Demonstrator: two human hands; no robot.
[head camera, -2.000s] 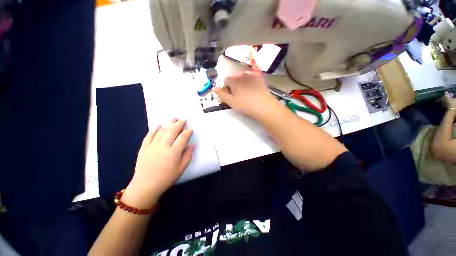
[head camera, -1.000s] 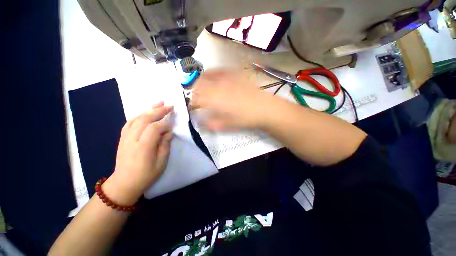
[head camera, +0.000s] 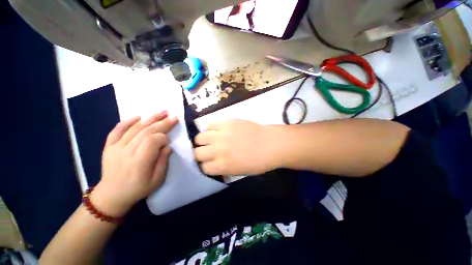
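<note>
A white panel (head camera: 182, 178) lies in front of the sewing machine head (head camera: 67, 26), its far end at the needle area beside a knurled knob (head camera: 181, 71) and a bright blue part (head camera: 195, 73). Dark navy cloth (head camera: 192, 129) shows along its right edge. My left hand (head camera: 135, 155) rests flat on the white panel, fingers slightly spread. My right hand (head camera: 233, 147) is at the panel's right edge with its fingers curled on the navy cloth; its fingertips are partly hidden. A separate navy panel (head camera: 94, 132) lies to the left.
Scissors with red and green handles (head camera: 345, 85) and a black cord (head camera: 296, 109) lie at the right. A phone (head camera: 261, 16) lies behind the needle area. Small metal parts (head camera: 433, 53) sit at the far right. Navy cloth (head camera: 26, 114) hangs at the far left.
My right hand has moved from beside the needle towards me, to the panel's right edge. My left hand stays on the white panel. The view has moved closer to the table.
</note>
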